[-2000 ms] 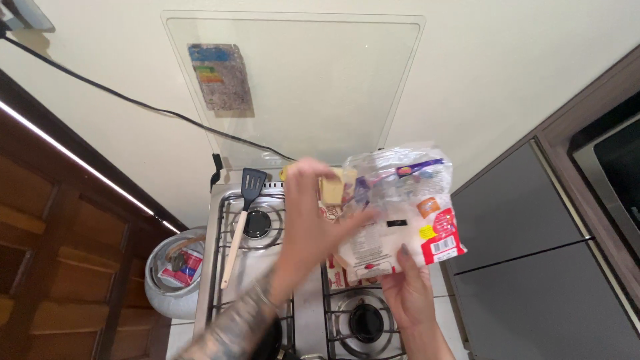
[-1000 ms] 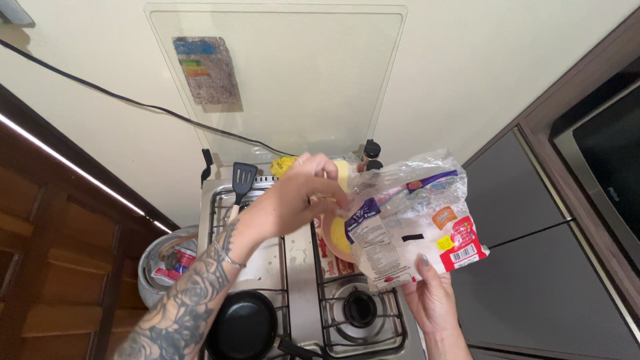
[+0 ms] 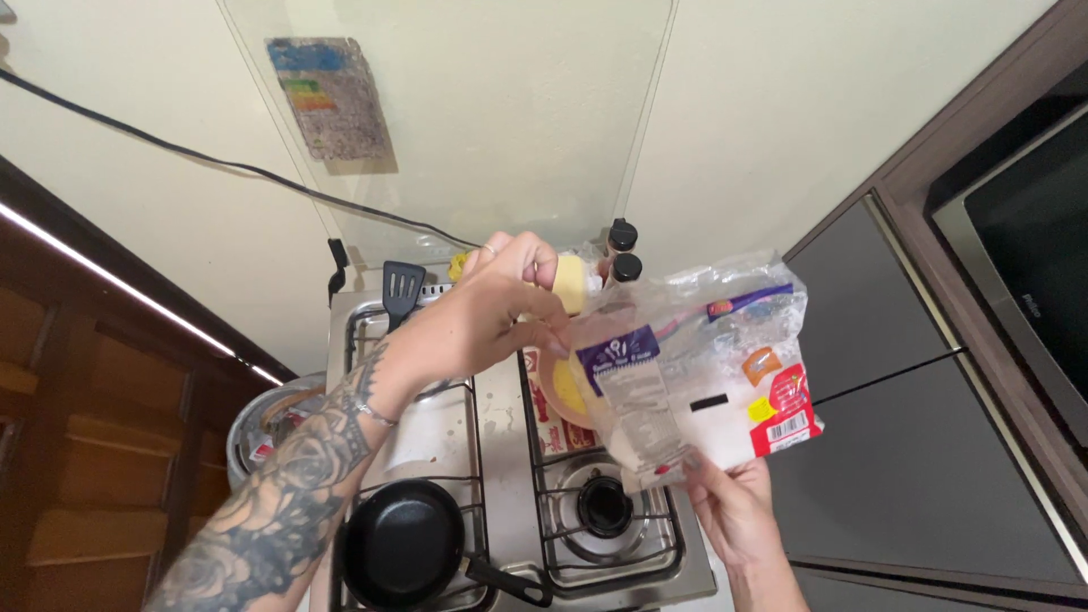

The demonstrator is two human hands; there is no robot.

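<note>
A clear plastic food bag (image 3: 680,374) with purple and red print, something white inside its lower part, hangs over the stove's right side. My right hand (image 3: 731,501) grips its bottom edge, thumb in front. The fingertips of my left hand (image 3: 510,306) pinch the bag's upper left edge. Partly hidden behind the bag and my left hand are a pinkish bowl with yellow contents (image 3: 563,391) and a pale yellow block (image 3: 569,285). A black slotted spatula (image 3: 403,289) lies at the stove's back left. A small black frying pan (image 3: 405,542) sits on the front left burner.
The gas stove (image 3: 501,433) has a bare front right burner (image 3: 604,507). Two black-capped shakers (image 3: 626,268) stand at its back. A bin (image 3: 255,433) holding packaging is at the left. Grey cabinets (image 3: 926,467) flank the right side, and a black cable (image 3: 212,159) crosses the wall.
My left hand was apart from the bag's edge two seconds ago, its fingers spread and blurred; now its fingertips pinch the edge. My right hand has kept hold of the bag.
</note>
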